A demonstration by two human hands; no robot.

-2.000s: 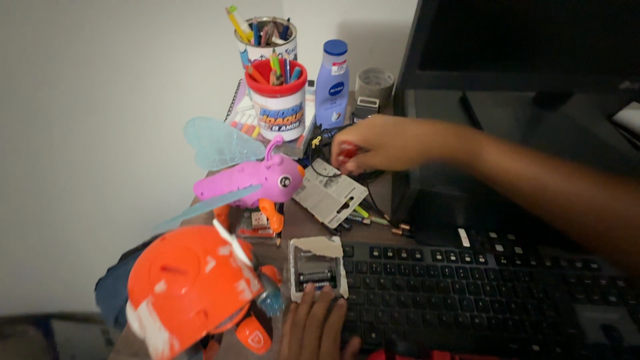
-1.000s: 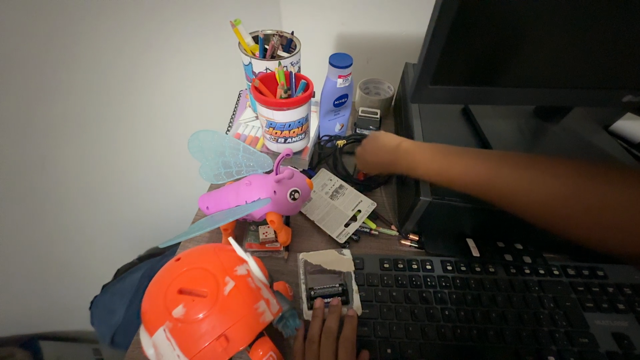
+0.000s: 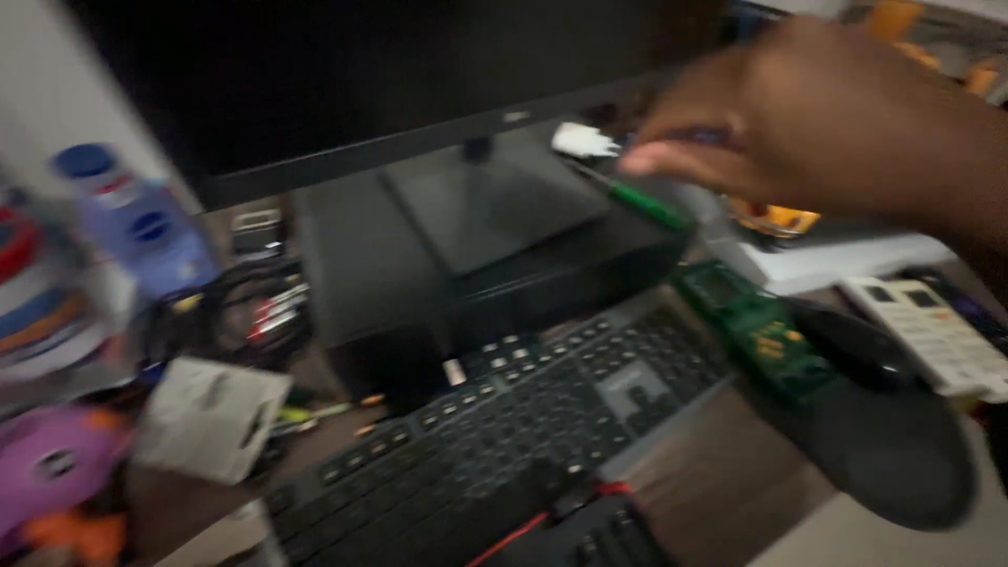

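Note:
My right hand (image 3: pixel 819 126) is blurred at the upper right, raised over the right end of the black monitor stand (image 3: pixel 512 236). Its thumb and fingers are close together; whether something is between them cannot be made out. A white plug or adapter (image 3: pixel 583 140) and a green-handled screwdriver (image 3: pixel 650 205) lie on the stand near my fingertips. My left hand is out of view. At the left, a grey card package (image 3: pixel 211 417) rests beside a coil of black cable (image 3: pixel 236 315), which has a red and silver item on it.
A black keyboard (image 3: pixel 504 441) spans the desk below the monitor (image 3: pixel 378 71). Right of it are a green circuit board (image 3: pixel 748 331), a black mouse (image 3: pixel 854 346) on a dark pad (image 3: pixel 890 449), and a white remote or calculator (image 3: pixel 929 335). A lotion bottle (image 3: pixel 142 220) stands left.
The view has swung far to the right. My right hand has moved from the cable coil to the right end of the monitor stand. My left hand, earlier by the torn battery package, has left view.

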